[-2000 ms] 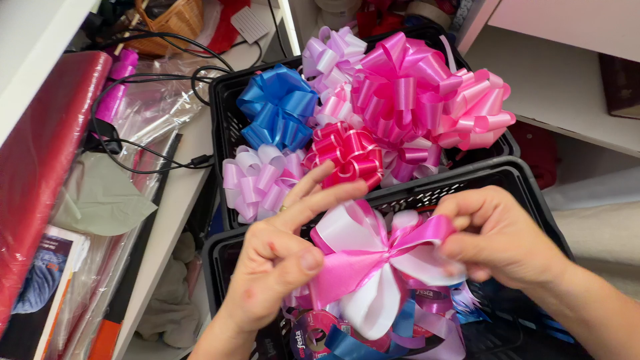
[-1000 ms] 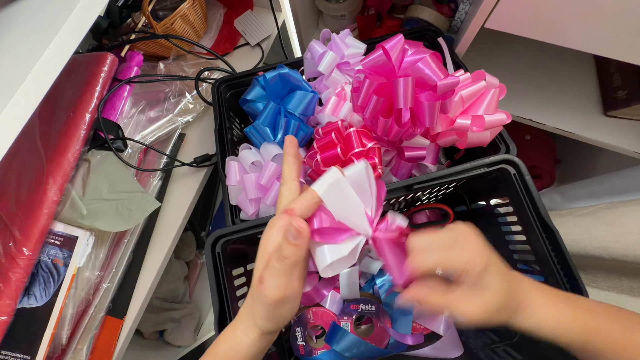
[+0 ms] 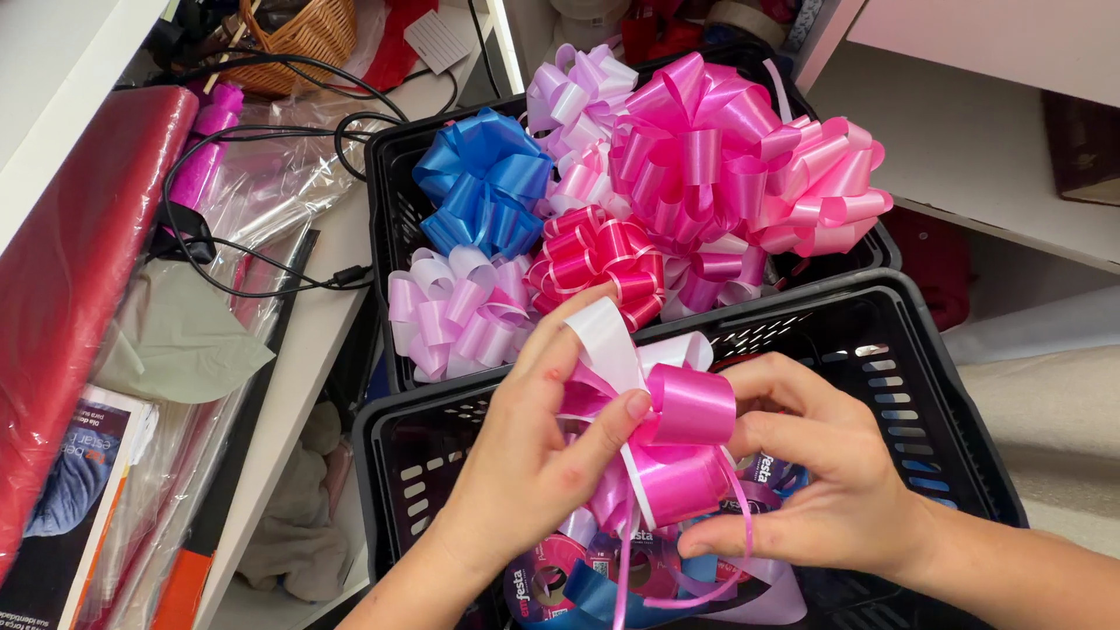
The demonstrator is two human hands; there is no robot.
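Observation:
Between my hands, over the nearer black plastic basket point(image 3: 919, 350), is a pink and white ribbon bow point(image 3: 682, 407) with thin pink tails hanging down. My left hand point(image 3: 542, 437) pinches its middle between thumb and fingers. My right hand point(image 3: 805, 464) is at the bow's right side, its fingers against a pink loop and its thumb lower and apart; whether it grips is unclear. Ribbon spools point(image 3: 547, 573) and loose blue ribbon point(image 3: 604, 595) lie below in the basket. The farther black basket point(image 3: 381, 201) holds a blue bow point(image 3: 484, 184), a red bow point(image 3: 599, 262), a lilac bow point(image 3: 459, 311) and several pink bows point(image 3: 700, 157).
At left lie a red plastic-wrapped roll point(image 3: 79, 262), clear film point(image 3: 262, 192), a black cable point(image 3: 262, 131) and a printed magazine point(image 3: 79, 490). A wicker basket point(image 3: 302, 44) stands at the upper left. White shelves point(image 3: 954, 140) flank the baskets.
The bow between my hands has changed from flat, spread loops to a fuller, rounder shape. My right hand, blurred and lower a second ago, is now at the bow's right side with fingers spread.

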